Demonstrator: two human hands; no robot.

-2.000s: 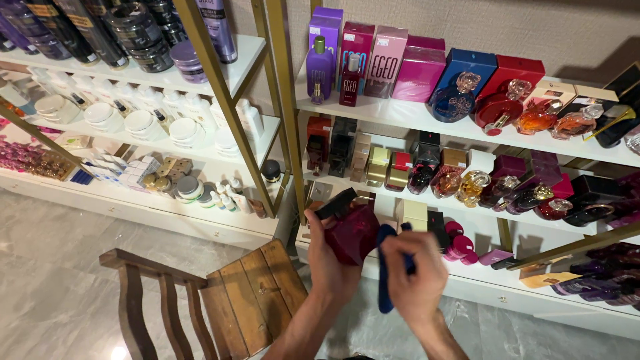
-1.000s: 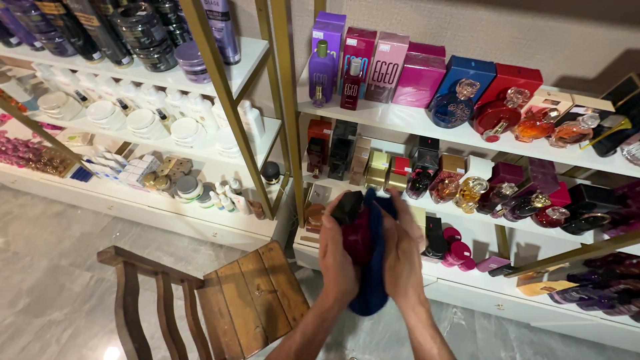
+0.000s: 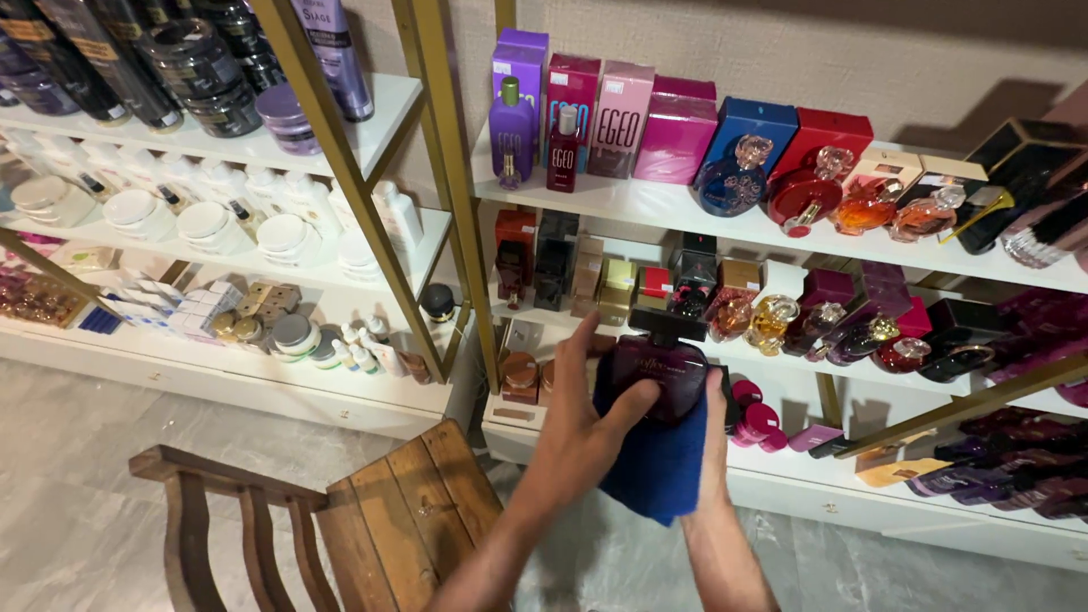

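A dark purple glass perfume bottle with a black cap (image 3: 667, 361) is held upright in front of the right-hand shelves. Behind and below it lies a blue cloth (image 3: 654, 467). My left hand (image 3: 586, 416) is on the bottle's left side, its thumb across the front of the glass and its index finger raised. My right hand (image 3: 714, 450) supports bottle and cloth from the right and behind; most of its fingers are hidden by them.
A wooden chair (image 3: 399, 510) stands at lower left. Shelves with boxed perfumes (image 3: 676, 136) and glass bottles (image 3: 769, 323) are close behind my hands. Gold metal posts (image 3: 455, 170) divide them from shelves of white jars (image 3: 208, 225) and dark jars.
The bottle was tilted in my left hand with the cloth apart in my right; both hands then closed around it. Now it is upright against the cloth, its front showing.
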